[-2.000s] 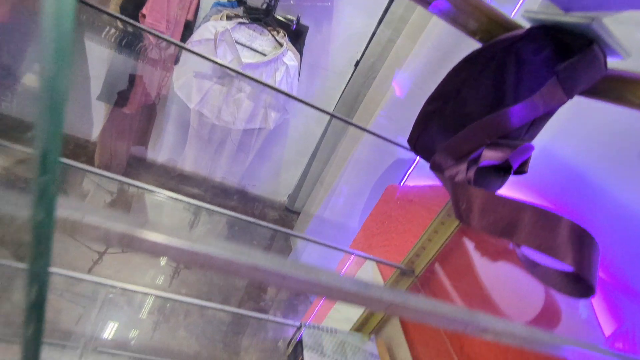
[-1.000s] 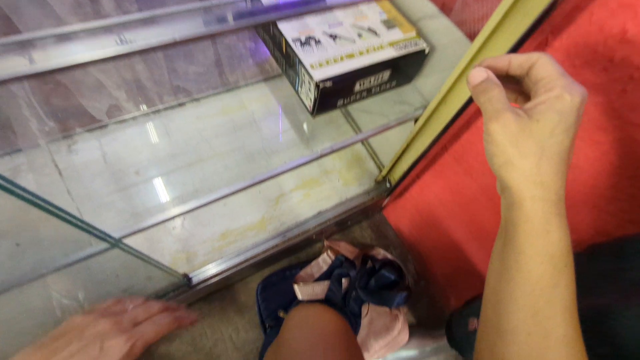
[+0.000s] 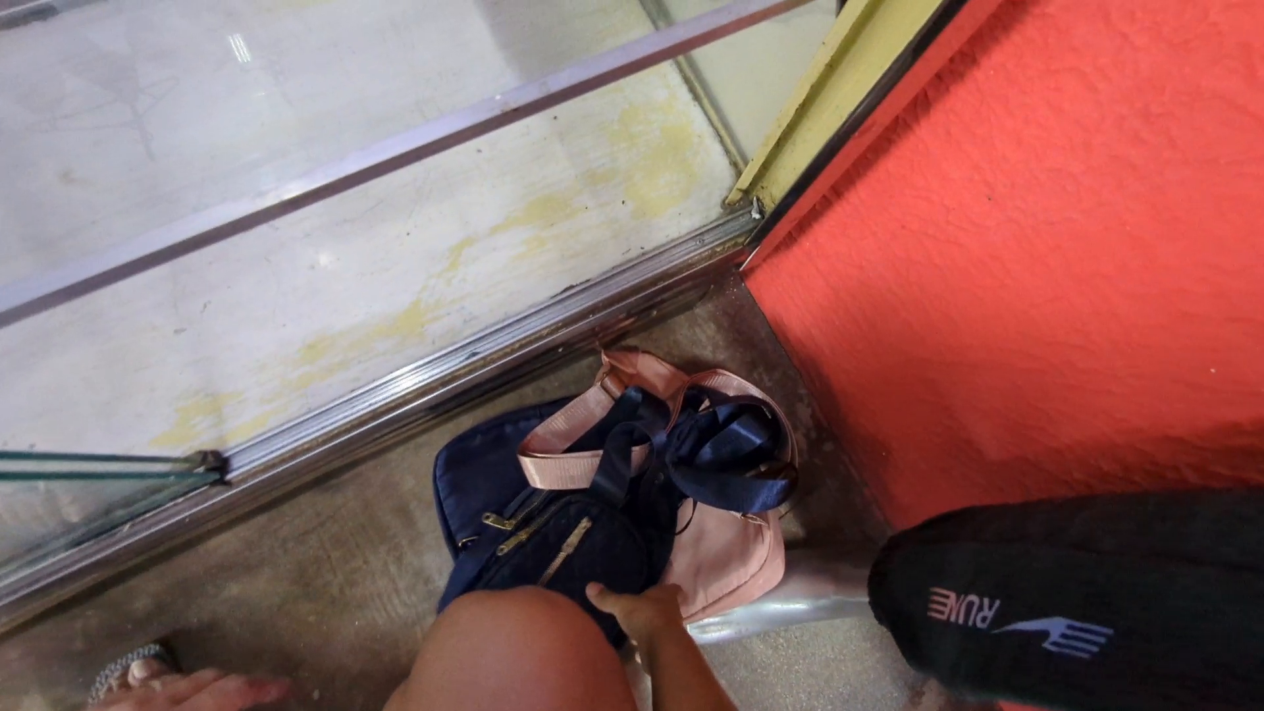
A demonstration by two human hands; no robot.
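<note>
On the floor lie a navy blue fabric bag (image 3: pixel 494 464) with gold-toned zips and navy straps, and a pink bag (image 3: pixel 726 558) partly beneath it with a pink webbing strap (image 3: pixel 563 469). My right hand (image 3: pixel 642 607) is at the lower edge of the navy bag, beside the pink one, its thumb against the navy fabric; the fingers are partly hidden, so its grip cannot be told. Low at the left edge, my left hand (image 3: pixel 202 691) has its fingers extended and holds nothing visible; the frame cuts it off.
A glass display case with a white, yellow-stained base (image 3: pixel 395 286) and a metal sliding track (image 3: pixel 474 351) stands ahead. Its glass door edge (image 3: pixel 109 466) is at the left. A red textured wall (image 3: pixel 1037 247) rises at the right. My bare knee (image 3: pixel 528 652) and black-clothed leg (image 3: pixel 1066 592) are near.
My right hand, raised before the red wall one second ago, is now down at the bags. The view has swung down from the upper shelves to the floor.
</note>
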